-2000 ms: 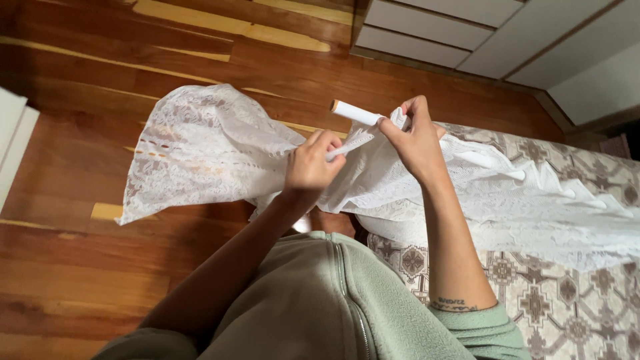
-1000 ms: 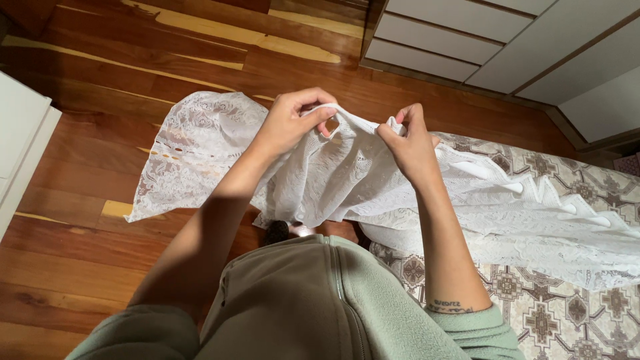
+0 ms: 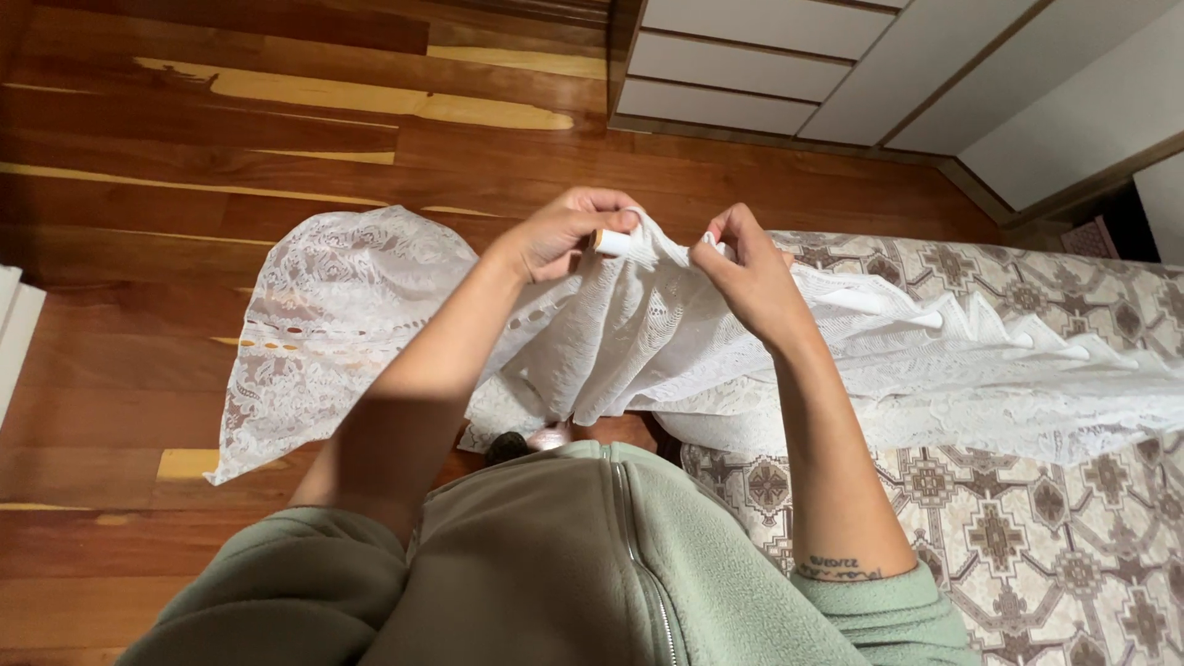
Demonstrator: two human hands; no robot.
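A white lace curtain [image 3: 601, 342] hangs between my two hands, its top edge pinched on both sides. My left hand [image 3: 575, 233] grips the gathered edge, and the end of a white rod [image 3: 612, 243] with a brown-rimmed tip shows just under its fingers. Most of the rod is hidden by fabric. Close by on the right, my right hand [image 3: 745, 268] pinches the same edge between thumb and fingers. One lace end spreads out to the left over the floor. To the right, the curtain runs in bunched folds over a patterned cover.
The patterned cover [image 3: 990, 527] lies over a raised surface on the right. White drawers [image 3: 731, 65] and cabinet fronts stand at the upper right. A white furniture edge [image 3: 14, 324] juts in at the far left. Wooden floorboards [image 3: 231, 185] show beyond the curtain.
The white rod end, sticking out plainly two seconds ago between my hands, now shows beside my left hand. My left hand has moved up to the curtain's edge since the oldest frame.
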